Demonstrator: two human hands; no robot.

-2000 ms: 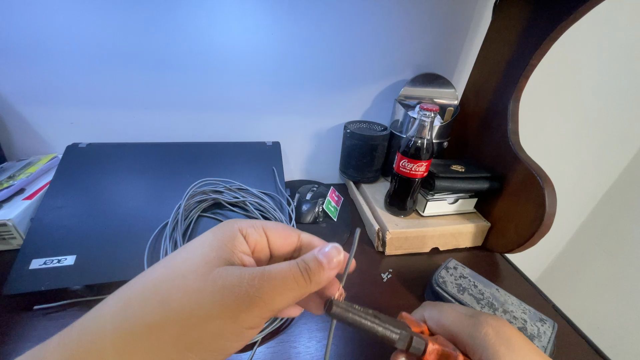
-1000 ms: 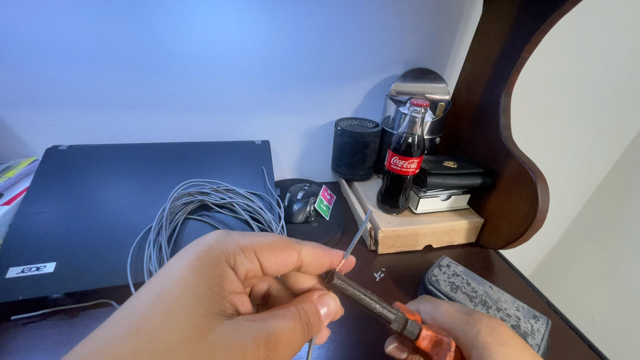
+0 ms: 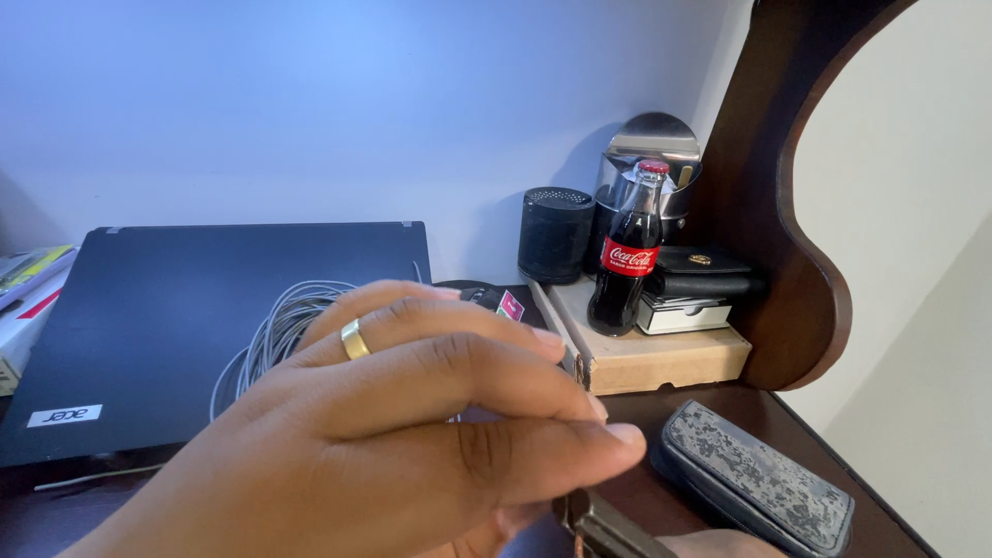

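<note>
My left hand, with a gold ring, fills the lower middle, thumb and index fingertips pressed together. Whether a cable lies between them is hidden. Just below the fingertips is the dark metal head of a hand tool, with a thin copper-coloured bit beside it. My right hand shows only in part at the bottom edge, against the tool; its grip is mostly out of view. A coil of grey cable lies on the closed Acer laptop, partly behind my left hand.
A cardboard box carries a Coca-Cola bottle, a black wallet and a small white box. Near it stand a black cylinder and a metal container. A patterned zip case lies right; a computer mouse is partly hidden.
My left hand has risen and turned, its back now covering more of the view. The tool and my right hand are lower, and the tool's orange handle has gone out of sight.
</note>
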